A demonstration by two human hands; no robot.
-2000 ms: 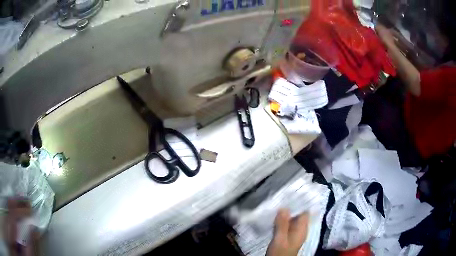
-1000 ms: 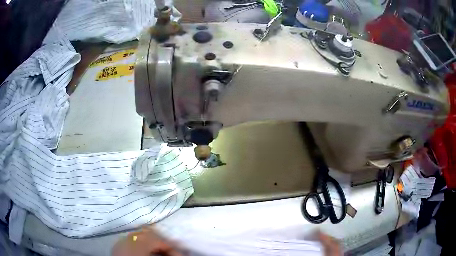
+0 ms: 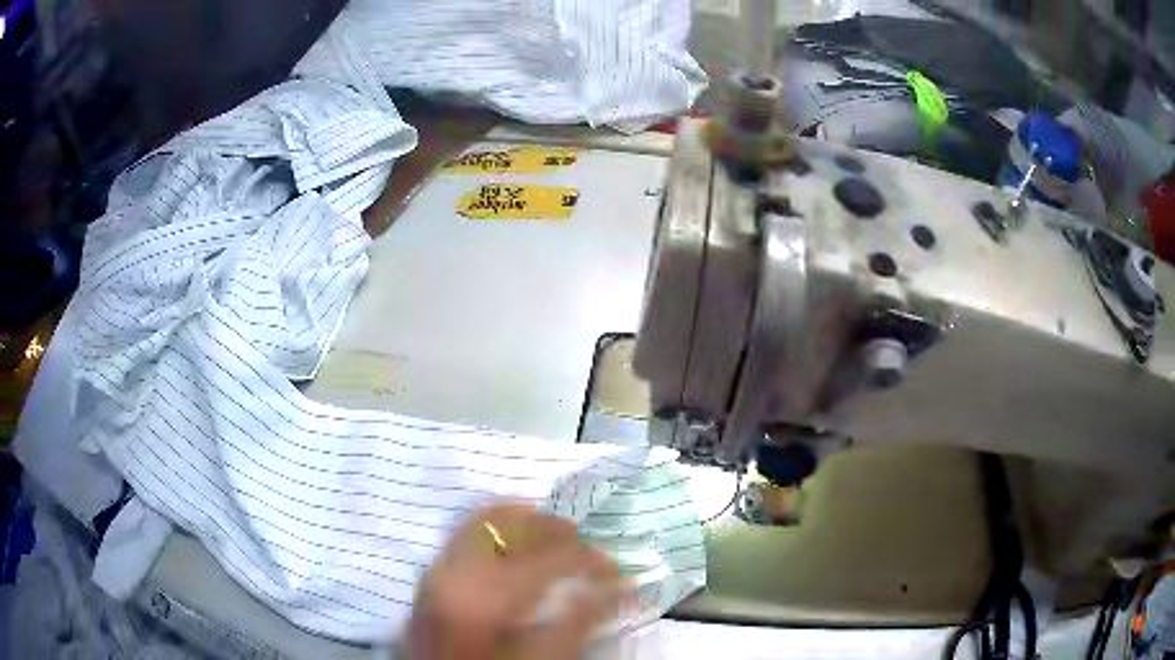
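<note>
White cloth with thin dark stripes [image 3: 348, 503] lies in a large crumpled heap left of the needle, with its right end near the lit presser foot area. My left hand [image 3: 522, 587], blurred and with a gold ring, is over the front of this cloth near the bottom of the picture. Its fingertips are unclear, and whether it grips cloth cannot be told. My right hand is not in view. The sewing machine head [image 3: 760, 310] stands right of centre. Its needle is not clearly visible.
Black-handled shears [image 3: 999, 619] lie on the machine bed [image 3: 850, 567] at lower right, cut off by the edge. Yellow stickers [image 3: 518, 203] are on the tabletop [image 3: 477, 297]. More striped cloth [image 3: 503, 58] lies at the back. A blue-capped object [image 3: 1046, 148] stands behind the machine arm.
The view has swung left, so the machine and shears sit further right. My left hand is now over the striped cloth. My right hand and the white piece at the bottom have left the picture.
</note>
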